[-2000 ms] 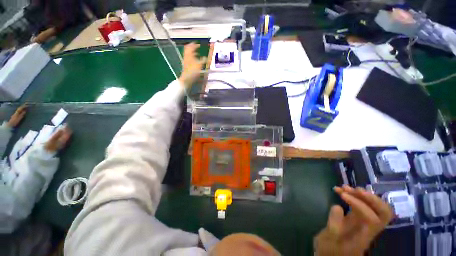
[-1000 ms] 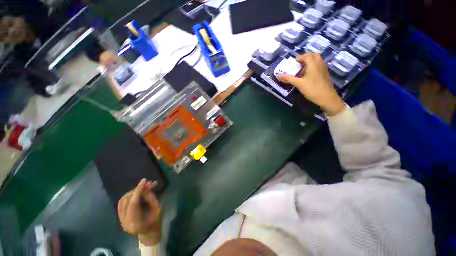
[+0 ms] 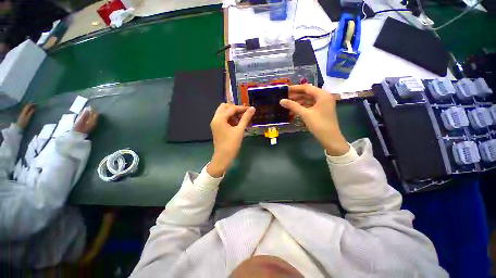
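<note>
My left hand [image 3: 229,128] and my right hand [image 3: 317,113] hold a square display unit [image 3: 267,105] by its two sides. Its black glass front faces up and is unlit. The unit is over the orange nest [image 3: 244,95] of the clear test fixture [image 3: 311,76] and hides most of it. I cannot tell if it touches the nest. A yellow connector [image 3: 271,134] with a white tip sticks out at the fixture's front edge. The fixture's clear lid [image 3: 264,56] is behind the nest. The red power switch is hidden.
A tray [image 3: 387,163] of vented units is at right, with black foam on part of it. Another foam sheet [image 3: 196,106] lies left of the fixture. White cable coils [image 3: 118,164] lie at left. A blue holder [image 3: 343,46] stands behind. Another person's hand [image 3: 85,120] is near white pieces at far left.
The view has turned. My right hand has brought a unit from the tray to the fixture, turned glass side up. My left hand has moved in from the left and grips its other side.
</note>
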